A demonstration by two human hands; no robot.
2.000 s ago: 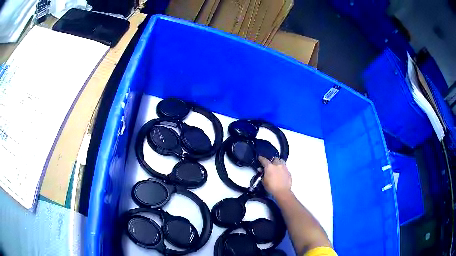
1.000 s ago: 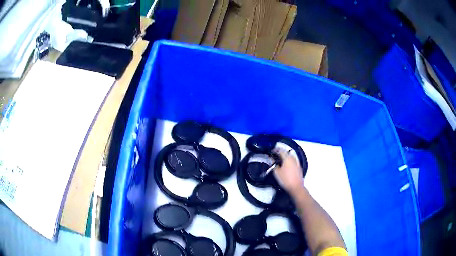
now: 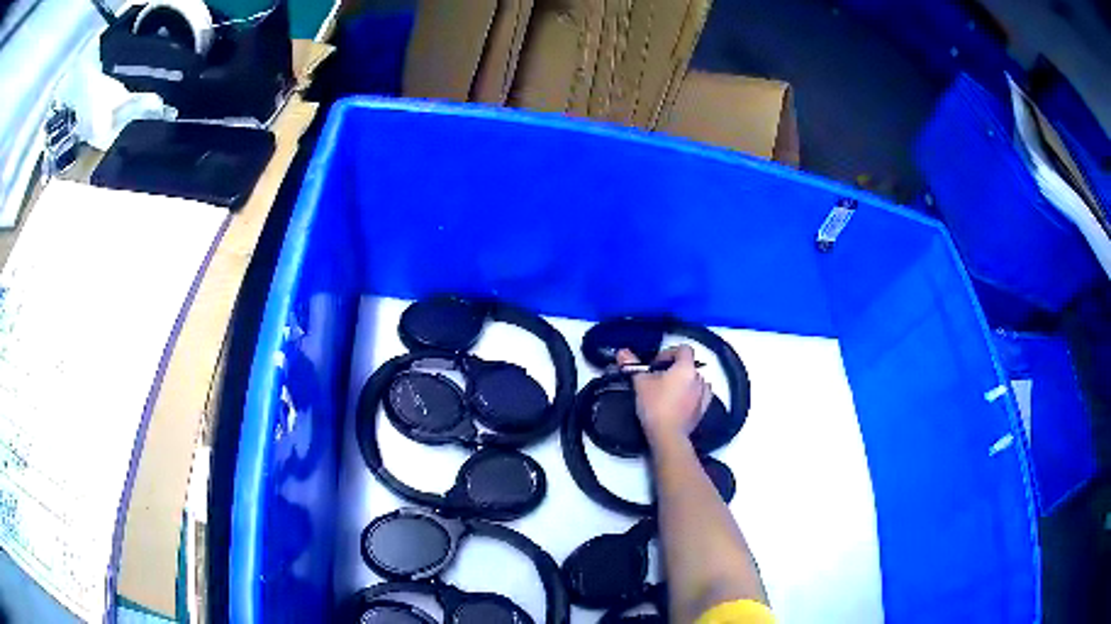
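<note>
My right hand (image 3: 673, 393) reaches into the blue bin from the bottom, with a yellow sleeve at the wrist. It holds a thin dark pen (image 3: 646, 367) between thumb and fingers, over the upper right headphones (image 3: 733, 372). The hand covers part of their cups and band. Black over-ear headphones (image 3: 558, 354) lie in overlapping pairs on the white liner sheet (image 3: 792, 402), in two columns. The lower ones are cut off by the picture's edge. My left hand is out of the picture.
The blue bin's walls (image 3: 585, 219) surround the headphones. At the left are a record sheet (image 3: 98, 305) on tan board, a flat black rectangle (image 3: 189, 161) and a black tape dispenser (image 3: 207, 73). Folded cardboard (image 3: 548, 55) stands behind the bin. More blue bins (image 3: 1005, 195) stand at the right.
The view first shifted, then settled slightly. My right hand stays over the upper right headphones; the pen, earlier tilted over a cup, now lies nearly level across the fingers.
</note>
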